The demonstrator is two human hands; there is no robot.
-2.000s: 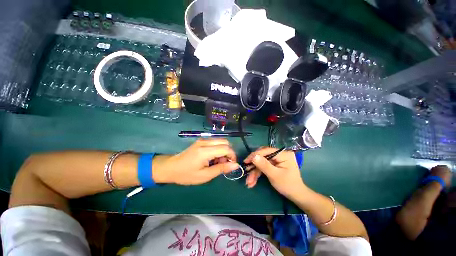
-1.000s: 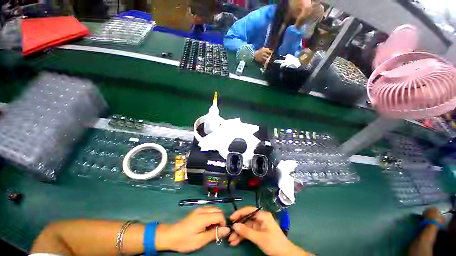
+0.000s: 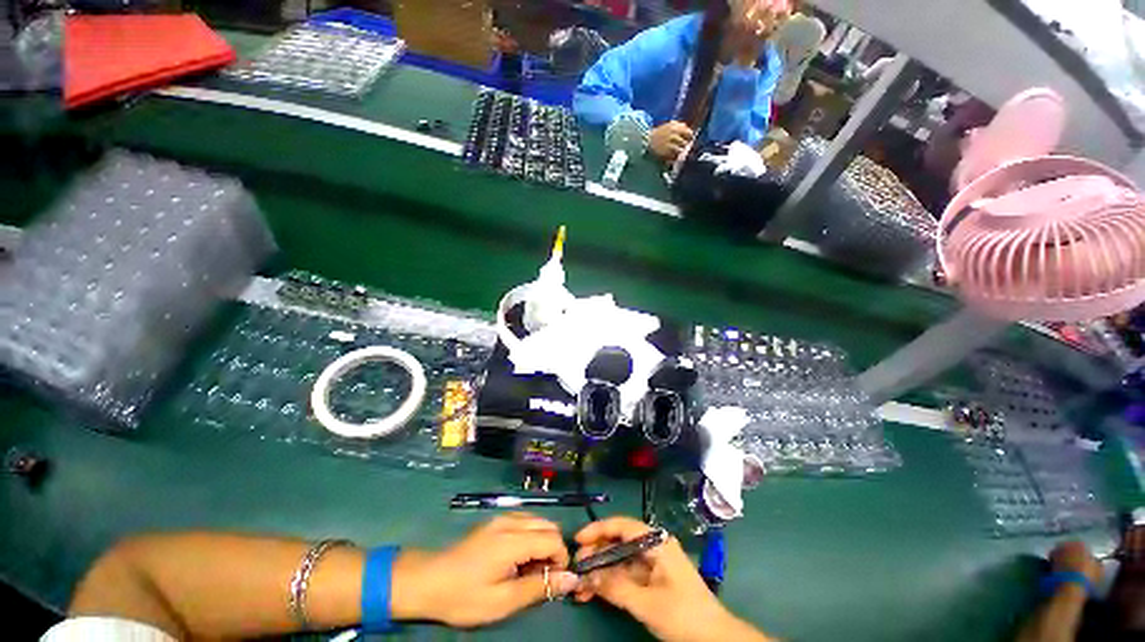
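Observation:
My left hand [image 3: 502, 571], with a blue wrist strap [image 3: 378, 588], has its fingertips pinched together low in the centre. A small unit seems to be between them, mostly hidden by the fingers. My right hand [image 3: 659, 589] is beside it, fingertips nearly touching the left's, and holds dark tweezers [image 3: 618, 552] slanting up to the right. A thin pen-like tool [image 3: 527, 500] lies just beyond the hands. Behind it stands the black power box [image 3: 509, 404] with two black oval cases [image 3: 599, 409] at its front and a white wipe [image 3: 584, 339] on top.
A tape roll [image 3: 368, 391] lies on the left blister tray [image 3: 239, 395]; another tray [image 3: 804, 414] is at right. A glass jar [image 3: 718, 500] and blue plug [image 3: 713, 558] are right of the box. A pink fan [image 3: 1048, 238] is upper right; a person in blue [image 3: 640, 82] sits opposite.
The view has tilted up from the bench since the first frame. The tweezers in my right hand now show broader side and lie flatter; both hands stay close together.

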